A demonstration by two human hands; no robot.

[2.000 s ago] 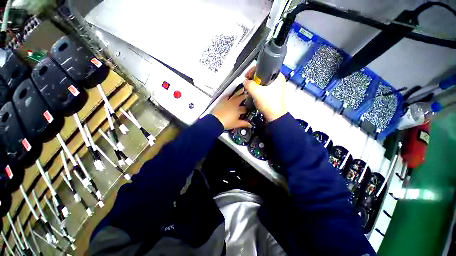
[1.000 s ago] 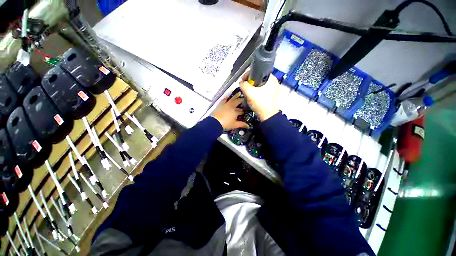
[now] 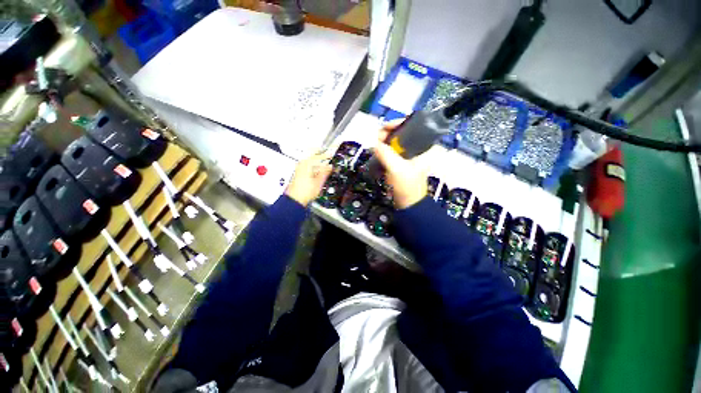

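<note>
My right hand (image 3: 401,170) grips the grey-black electric screwdriver (image 3: 421,132) with its yellow band, held tilted over the row of open black housings (image 3: 490,220). Its tip is hidden near the housings. My left hand (image 3: 310,178) is at the left end of the row, beside the leftmost housing (image 3: 332,188); its fingers are slightly blurred, and I cannot tell whether they hold anything. The housings show dark green circuit boards and round dark discs with pale centres at the near end. They sit on a white holding tray (image 3: 570,351).
Blue parts bins (image 3: 492,127) with silver screws stand behind the row. A red bottle (image 3: 607,184) and green conveyor belt (image 3: 653,307) are at right. A white control box (image 3: 254,165) and closed black units (image 3: 68,192) on a wooden rack are at left.
My left hand has moved left, uncovering the leftmost housings. The screwdriver has gone from nearly upright to tilted right. The view has shifted, and the hanging black tool appears higher.
</note>
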